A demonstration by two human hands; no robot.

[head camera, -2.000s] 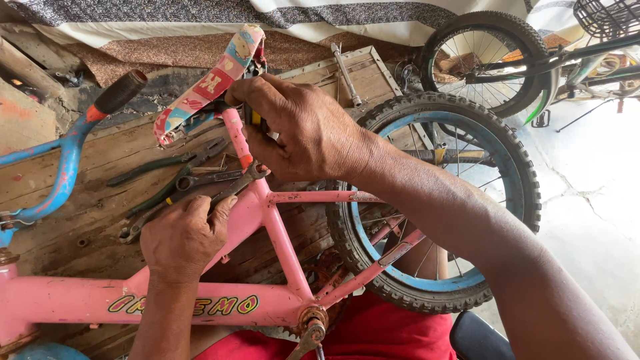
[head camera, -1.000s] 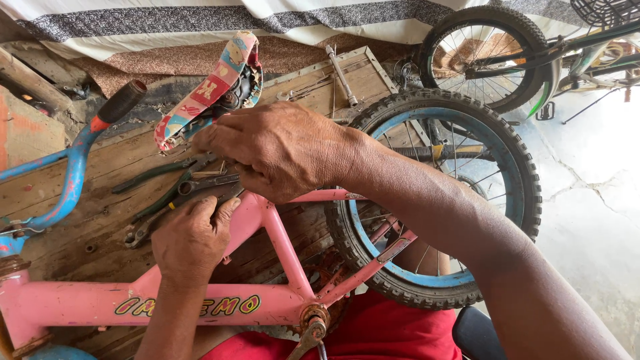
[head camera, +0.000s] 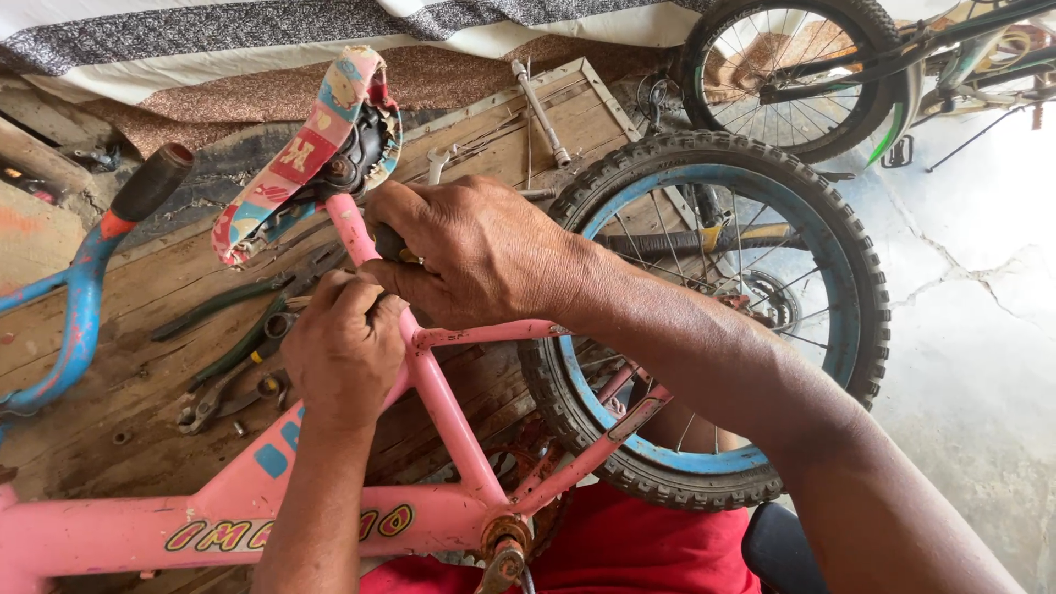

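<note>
A pink bicycle frame [head camera: 450, 412] lies across the view, with a worn saddle [head camera: 305, 157] on its pink seat post [head camera: 351, 231]. My left hand [head camera: 346, 346] is closed around the top of the seat tube; whatever its fingers hold is mostly hidden. Just right of the post, my right hand [head camera: 478, 256] grips a dark and yellow handle [head camera: 392, 243], its far end out of sight. The thumbs nearly meet at the seat post's base. A blue-rimmed rear wheel [head camera: 841, 272] stands under my right forearm.
Pliers with dark green handles [head camera: 219, 309] and wrenches [head camera: 198, 417] lie on the wooden boards at left. Blue handlebars [head camera: 78, 330] are at the left edge. A socket wrench [head camera: 540, 115] rests on a wooden panel [head camera: 590, 103]. Another bicycle's wheel [head camera: 792, 74] is at top right.
My right hand was higher by the saddle, moved down over the seat clamp area, and is now right of the post. A metal tool in my left hand two seconds ago is now hidden.
</note>
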